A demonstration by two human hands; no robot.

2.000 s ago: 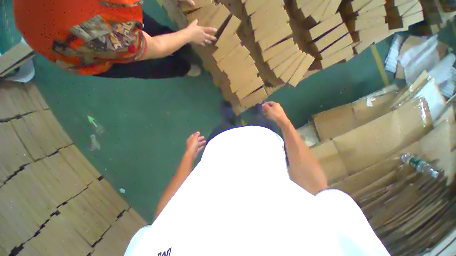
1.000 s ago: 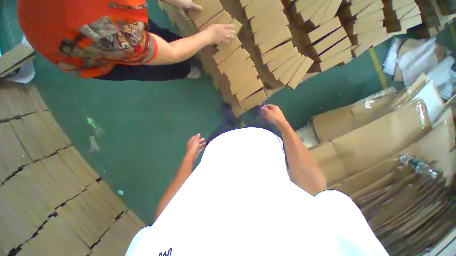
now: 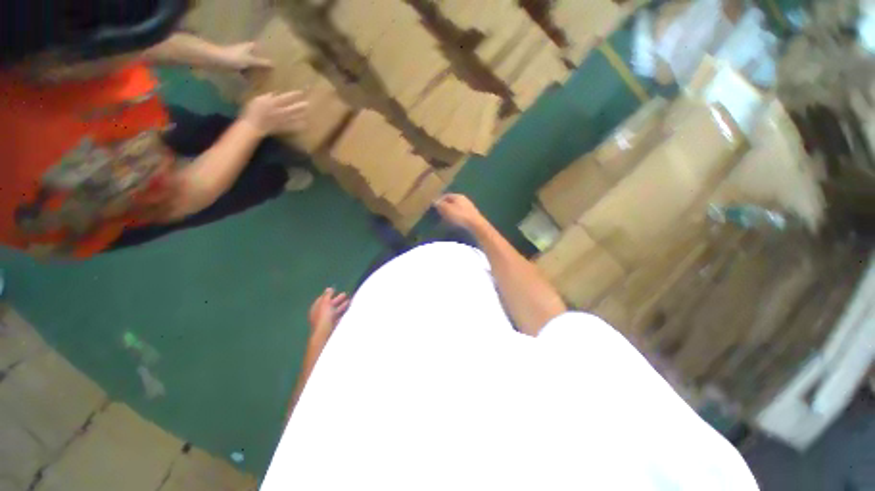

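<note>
Folded cartons [image 3: 379, 158] lie in several overlapping rows in front of me, with their lids fanned in layers. The nearest row ends just ahead of my feet. My left hand [image 3: 329, 309] hangs at my side over the floor, empty, with its fingers a little apart. My right hand [image 3: 459, 211] is just right of the near end of the cartons, with its fingers curled. Blur hides whether anything is in it, and I cannot tell whether it touches a carton.
A person in an orange top [image 3: 82, 173] bends at the left with both hands at the cartons. Flattened cartons [image 3: 662, 192] with plastic and a water bottle [image 3: 748, 217] lie at the right. More stacked boxes [image 3: 125, 446] are at lower left. The floor [image 3: 221, 316] is green.
The view has turned and blurred, so the cartons and the person sit further left. The person's near hand, earlier curled at a carton, now has its fingers spread. My hands keep much the same pose.
</note>
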